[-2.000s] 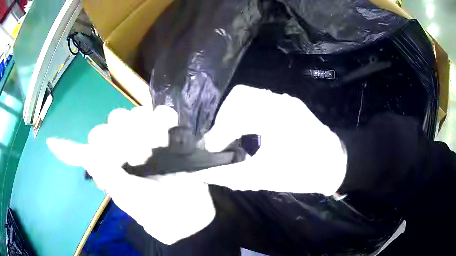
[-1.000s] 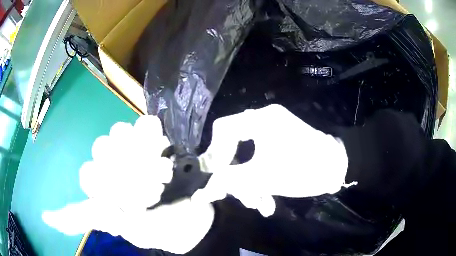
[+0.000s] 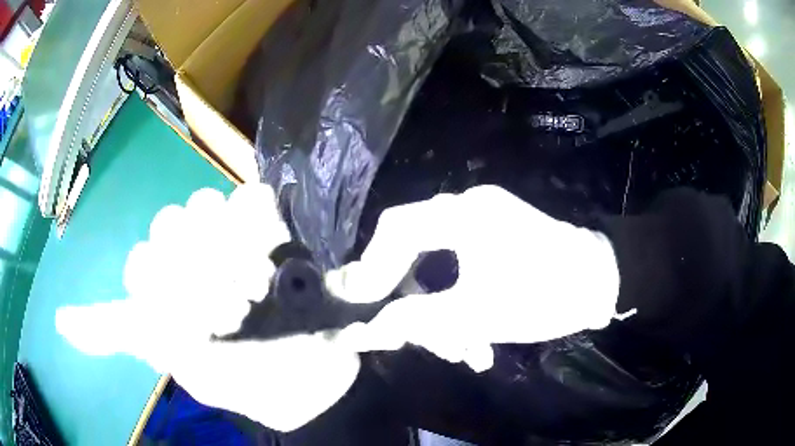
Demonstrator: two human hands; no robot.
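A dark moulded plastic part (image 3: 296, 305) with a round holed boss is held between both white-gloved hands, in front of the lined carton. My left hand (image 3: 218, 296) is closed on its left portion, fingers above and thumb side below. My right hand (image 3: 497, 270) grips its right end between thumb and fingers. Both gloves are overexposed, so finger detail is lost. The glossy black bin liner (image 3: 336, 148) hangs over the rim of the tan carton (image 3: 214, 126). Another dark elongated part (image 3: 636, 113) lies inside the liner.
A green workbench (image 3: 113, 200) with a wood-coloured edge is at left. It carries a pale bar-shaped fixture (image 3: 83, 113) and black cable (image 3: 135, 74). Blue material (image 3: 196, 422) shows below the bench, and a dark sleeve (image 3: 680, 261) covers my right arm.
The part has turned in my hands, so its round boss now faces the camera. Both hands still hold it; the left hand has shifted slightly left.
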